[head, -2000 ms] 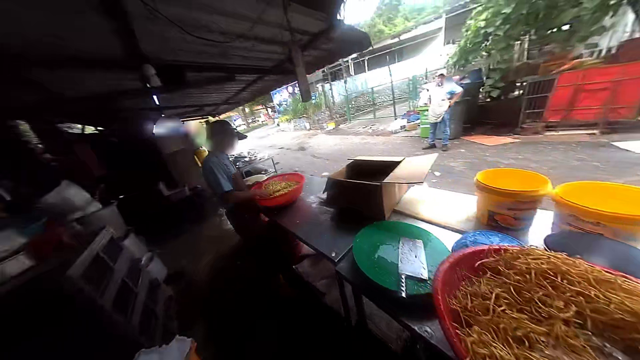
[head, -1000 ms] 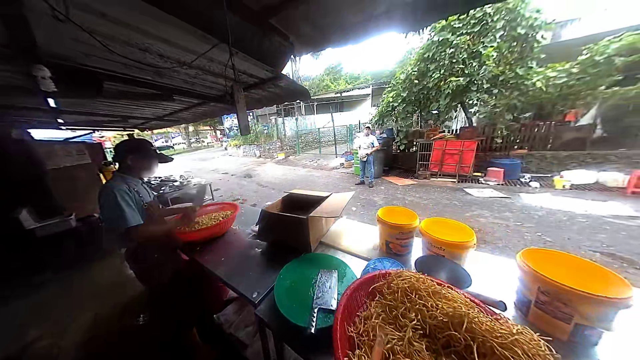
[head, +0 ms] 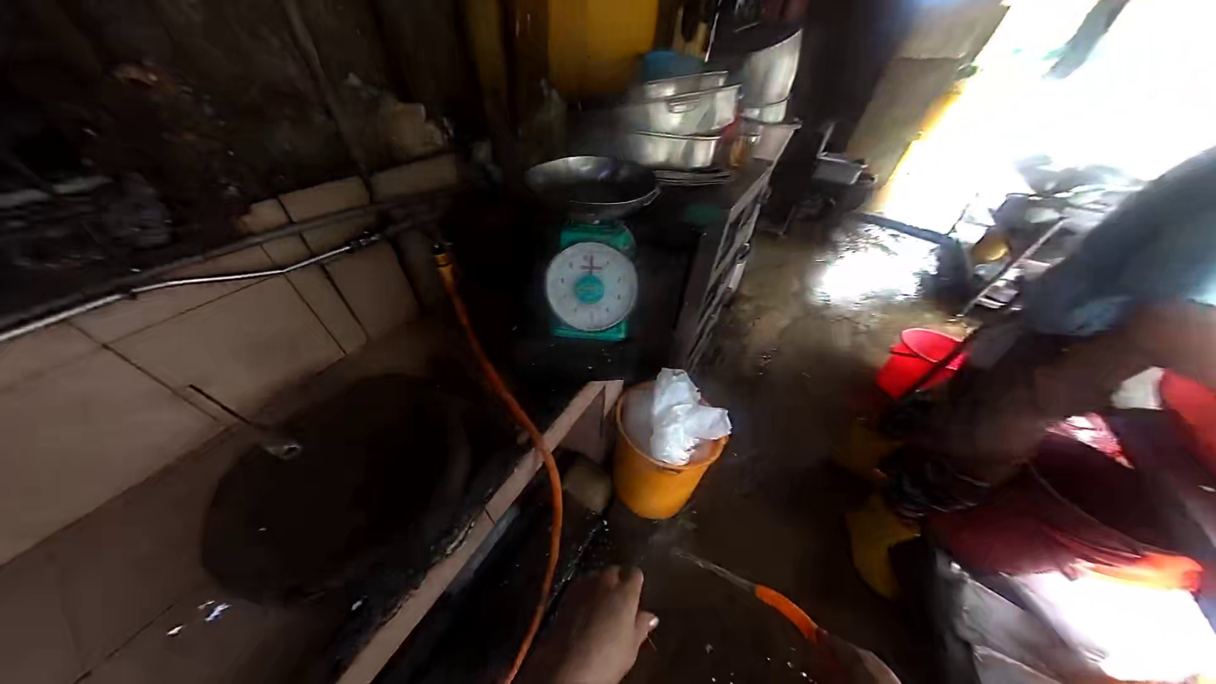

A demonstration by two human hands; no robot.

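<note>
My left hand is low at the bottom centre, seen from the back with its fingers curled; whether it holds anything is hidden. Its nearest neighbour is a long orange hose running down from a tap by the wall. At the bottom edge, my blurred right hand is closed around the end piece of an orange hose, and a thin stream of water comes out toward the upper left. Above my hands stands a yellow bucket with a white plastic bag in it.
A tiled cooking counter with a large dark wok lies left. Behind the bucket are a green dial scale with a metal pan and stacked metal trays. Right, a person in yellow boots bends near a red bucket. The floor is wet.
The view has turned far, from the outdoor-side table with noodles to the cooking counter and wet floor. Both my hands and the running hose now show.
</note>
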